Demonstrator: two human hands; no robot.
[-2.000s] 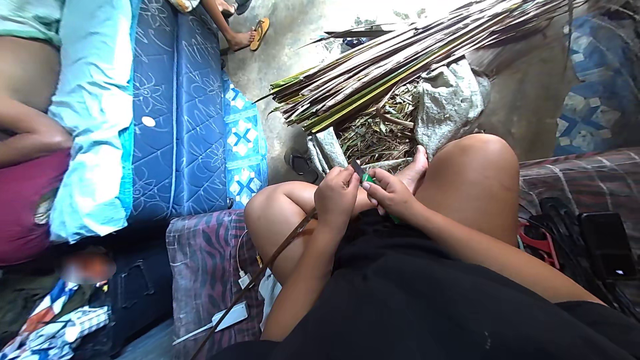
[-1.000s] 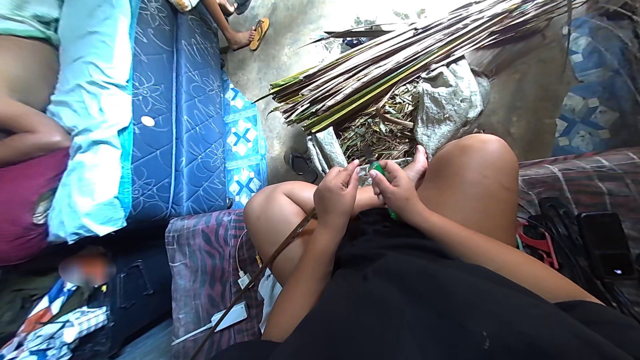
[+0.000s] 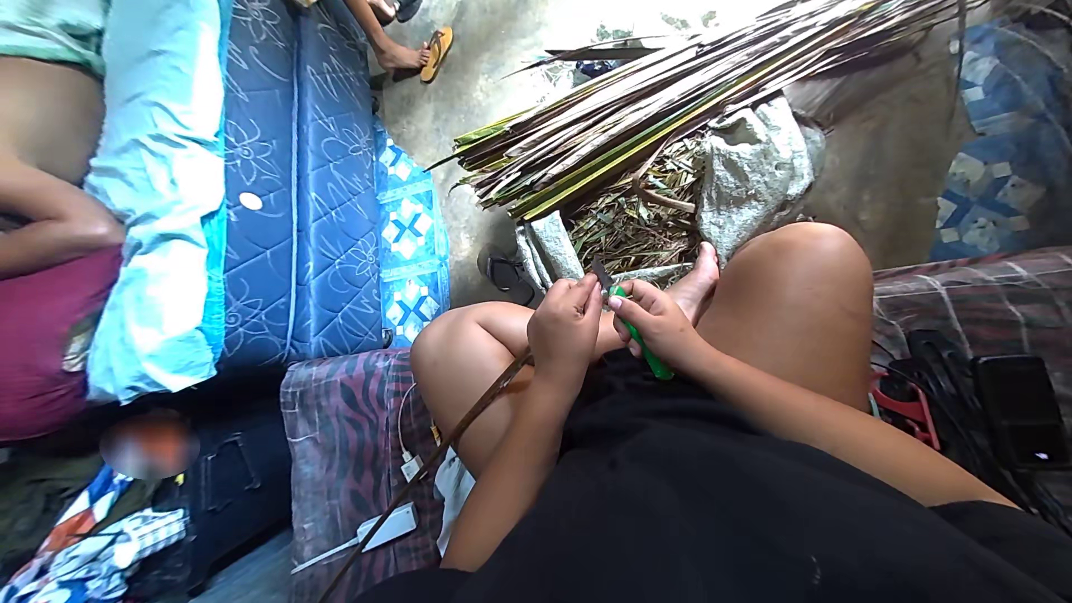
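My left hand [image 3: 569, 322] is closed on a long thin brown leaf strip [image 3: 469, 419], which trails down past my left forearm to the lower edge. My right hand [image 3: 657, 322] grips a knife by its green handle [image 3: 656, 364]. The short dark knife blade [image 3: 601, 273] points up beside my left fingertips. Both hands are close together above my crossed legs. Beyond them, an open woven sack [image 3: 754, 172] holds dry leaf shavings [image 3: 632, 222]. A bundle of long palm leaves [image 3: 603, 126] lies across the sack.
A blue mattress [image 3: 260, 276] stands at left, near a person's bare arm. Another person's foot in a yellow flip-flop [image 3: 437, 54] is at the top. A white adapter [image 3: 389, 526] lies on the patterned cloth [image 3: 322, 435]. Cables and a black phone [image 3: 1017, 410] are at right.
The knife blade shows upright beside my left fingertips now; one second ago it was hard to make out there. My right hand has shifted slightly, still holding the green handle.
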